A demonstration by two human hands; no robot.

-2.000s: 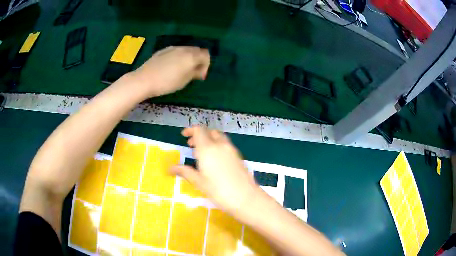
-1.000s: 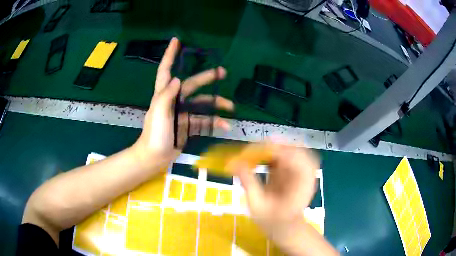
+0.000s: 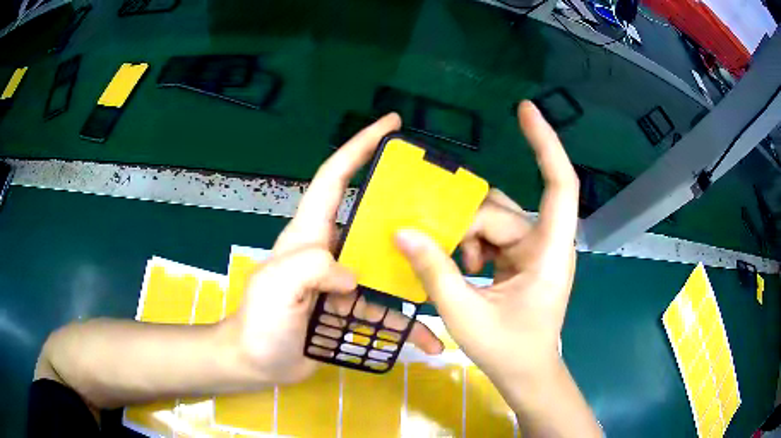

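Observation:
A black phone front housing [image 3: 351, 327] is held tilted above the film sheets, its key grid toward me. A yellow film piece [image 3: 411, 205] with a notch at its top edge covers the window end. My left hand [image 3: 295, 299] grips the housing along its left side, with fingers behind the key grid. My right hand [image 3: 514, 265] has its thumb on the yellow film and its index finger raised away from the housing. Below, the film sheet [image 3: 308, 402] with yellow rectangles lies on the dark green worktop, partly hidden by my hands.
Beyond the pale belt edge rail [image 3: 146, 188], the green conveyor belt [image 3: 325, 51] carries several black housings and a housing with yellow film [image 3: 116, 98]. A grey upright post [image 3: 676, 162] slants at right. A spare film sheet [image 3: 704, 351] lies at far right.
My left hand first reached over the belt, then held a bare housing. The yellow film, blurred in my right hand one second ago, now lies on the housing. Belt housings have shifted left.

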